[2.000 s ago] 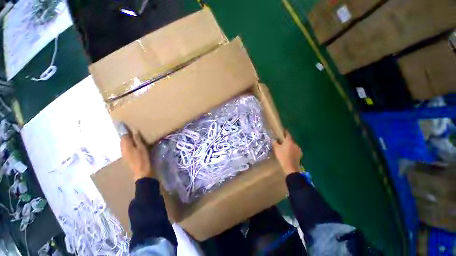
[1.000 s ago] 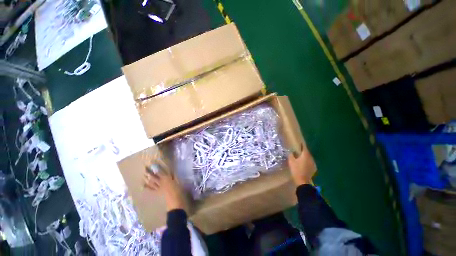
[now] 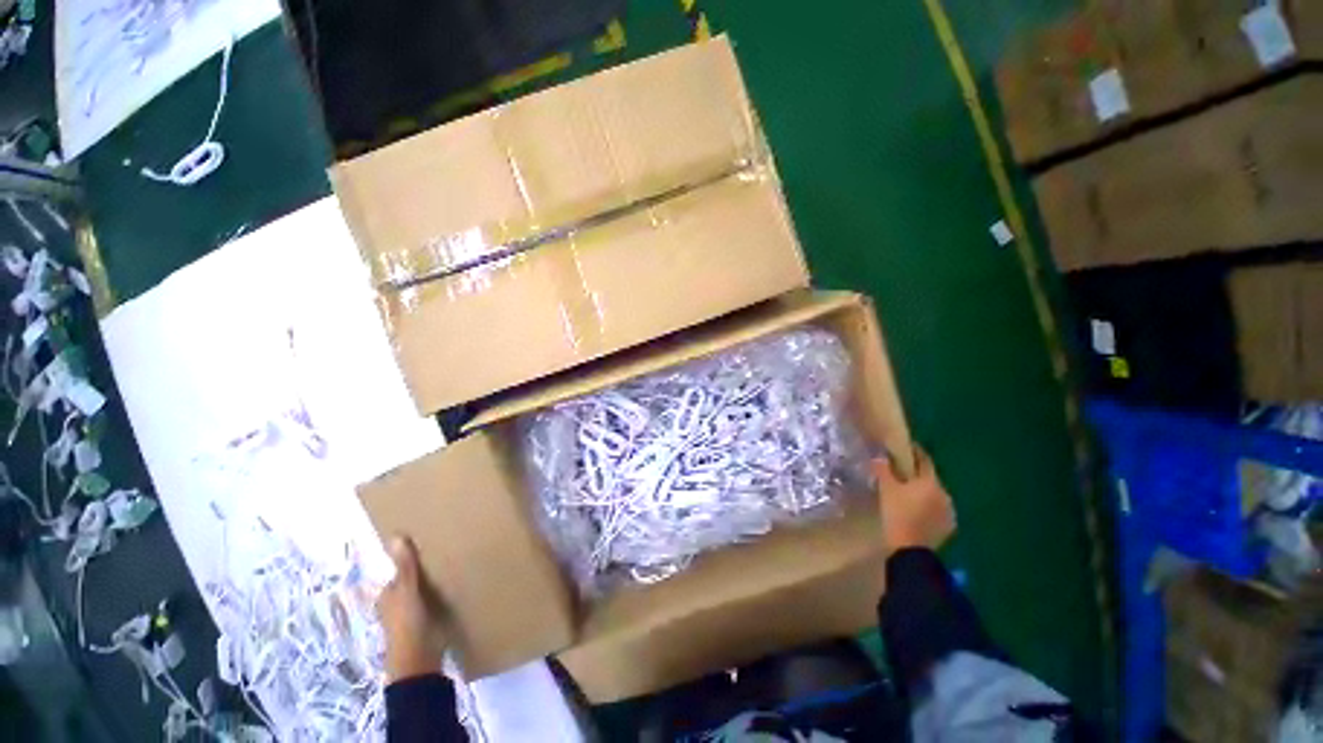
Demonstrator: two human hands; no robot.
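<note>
An open cardboard carton (image 3: 726,624) stands in front of me, with a clear plastic liner bag (image 3: 834,370) and a tangled heap of white cables (image 3: 682,457) inside. My left hand (image 3: 402,610) is at the outer edge of the carton's left flap, thumb on top, fingers hidden behind it. The flap (image 3: 472,552) leans outward over the white table. My right hand (image 3: 914,504) grips the carton's right edge, with its fingers partly hidden.
A closed, taped carton (image 3: 580,218) touches the open one's far side. The white table (image 3: 261,327) at left holds loose cables (image 3: 298,639). Wired green boards (image 3: 66,385) lie on the belt further left. Cartons (image 3: 1175,167) and a blue rack (image 3: 1161,479) stand at right.
The far flap has folded down off the opening, baring the taped carton's top. My left hand has moved from that flap, across the left flap, to its outer edge. My right hand stays at the right edge.
</note>
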